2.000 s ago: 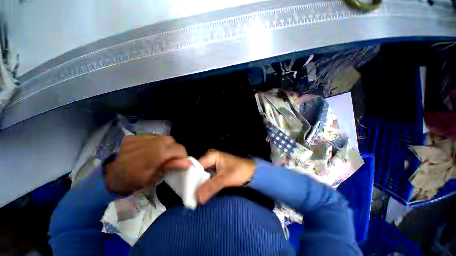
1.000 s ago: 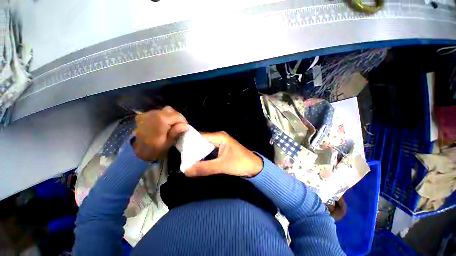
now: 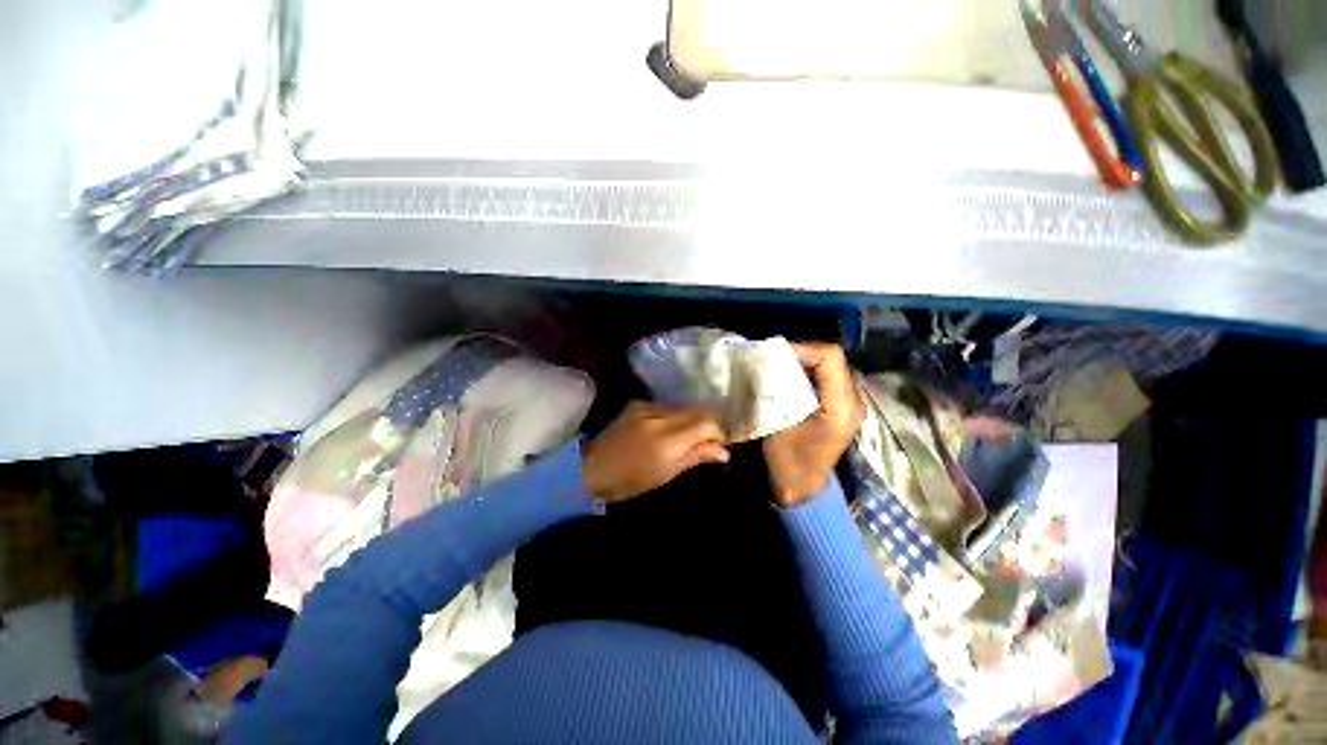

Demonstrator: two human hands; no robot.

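Note:
A small pale cloth piece (image 3: pixel 764 386) is held over the black lap cloth (image 3: pixel 640 560), just below the table edge. My right hand (image 3: pixel 818 425) grips its right side between thumb and fingers. My left hand (image 3: pixel 655 448) is at its lower left edge, fingers bent; the fingertips are partly hidden, but they touch the cloth. A bluish patterned part of the cloth shows at its upper left. Bundles of patchwork lie on both sides of the lap, the left bundle (image 3: pixel 415 466) under my left forearm, the right bundle (image 3: pixel 1004 582) beside my right forearm.
The table's front edge carries a ruler tape (image 3: pixel 582 204). A stack of pieces (image 3: pixel 204 182) lies at its left. Shears (image 3: pixel 1201 146), a red-orange tool (image 3: pixel 1081 109), a slim blue tool and a black-handled tool (image 3: pixel 1281 109) lie upper right. A blue crate (image 3: pixel 1201 626) stands low right.
The view has shifted, showing more of the table and its tools. My hands have moved up towards the table edge with the cloth, which is now more opened out, its patterned side partly showing.

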